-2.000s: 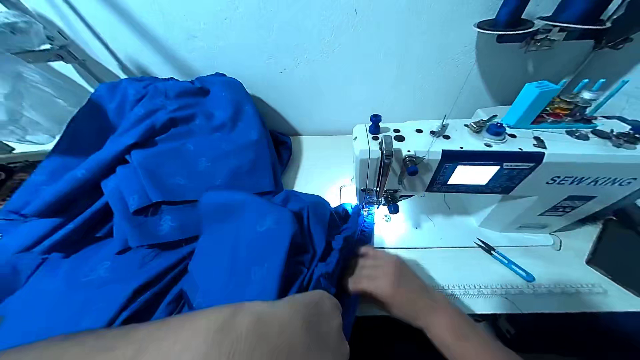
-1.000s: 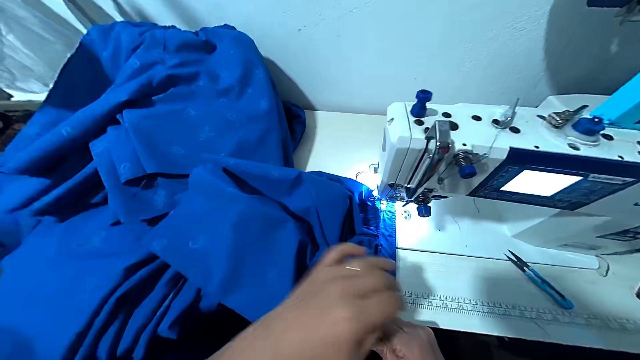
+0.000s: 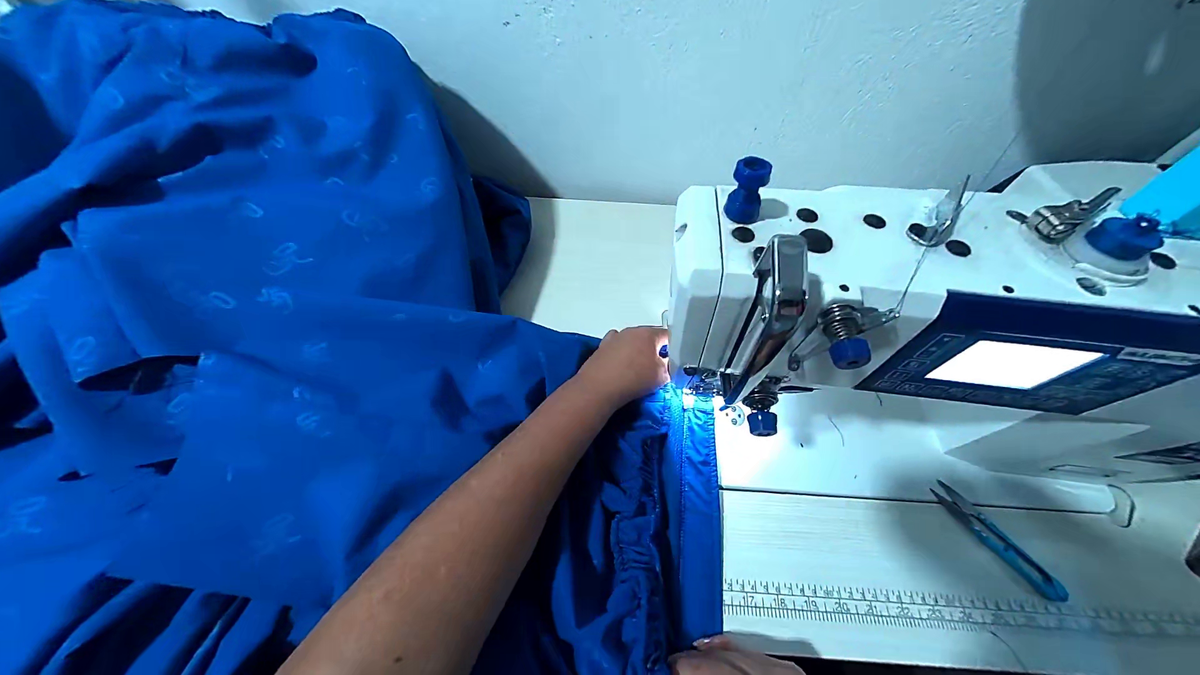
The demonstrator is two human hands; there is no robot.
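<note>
Blue printed fabric [image 3: 356, 375] lies heaped over the left half of the view, its stitched edge strip [image 3: 698, 525] running straight from the needle area toward me. My left hand [image 3: 630, 364] reaches over the cloth and rests on it just left of the sewing machine's [image 3: 844, 234] needle; its fingertips are hidden behind the machine head. At the bottom edge, my right hand [image 3: 736, 659] is at the near end of the strip, thumb on the cloth, mostly out of frame. A lit presser foot area [image 3: 698, 386] sits on the strip.
Blue-handled thread snips [image 3: 1003, 544] lie on the white table right of the strip. A printed ruler scale [image 3: 872, 607] runs along the near edge. The machine's control panel [image 3: 1017, 364] glows. A pale wall [image 3: 600, 94] stands behind.
My left hand has moved from the near part of the cloth up beside the needle. The gathered strip now lies straighter toward me. The view has moved closer to the machine.
</note>
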